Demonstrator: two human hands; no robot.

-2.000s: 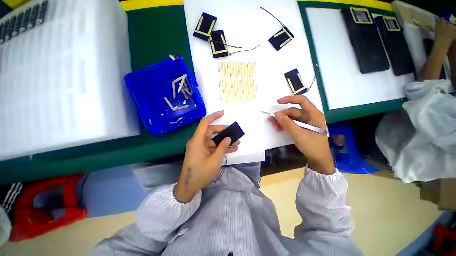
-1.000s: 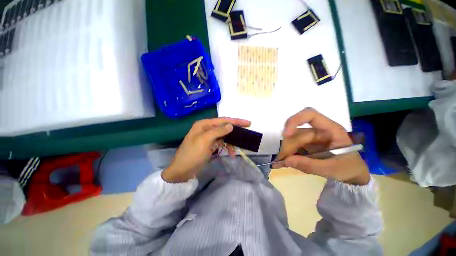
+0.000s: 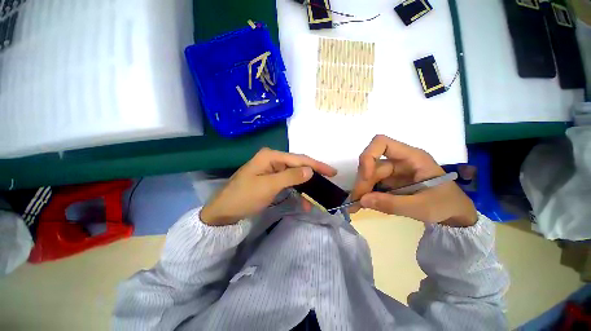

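My left hand [image 3: 262, 184] holds a black display/circuit board module [image 3: 323, 189] between thumb and fingers, tilted, near the front of my smock. A pale strip shows along its lower edge. My right hand [image 3: 415, 184] holds silver tweezers [image 3: 424, 184] like a pen, their tip at the module's lower edge. The strip sheet [image 3: 345, 75], tan with rows of fine strips, lies on the white work sheet [image 3: 395, 126]. Several other modules lie around it, one at the right [image 3: 429, 76] with pale gold edging and a thin wire.
A blue parts bin [image 3: 210, 84] with loose tan strips stands left of the work sheet. A white foam tray [image 3: 97, 77] is further left. Black plastic housings [image 3: 533, 39] lie at the upper right. Another person's sleeve [image 3: 570, 161] is at the right edge. A red stool [image 3: 78, 223] is lower left.
The module has come down towards my smock and turned, a pale strip now showing at its edge. My right hand has brought the tweezers to it. The view has shifted, so the bench sits higher.
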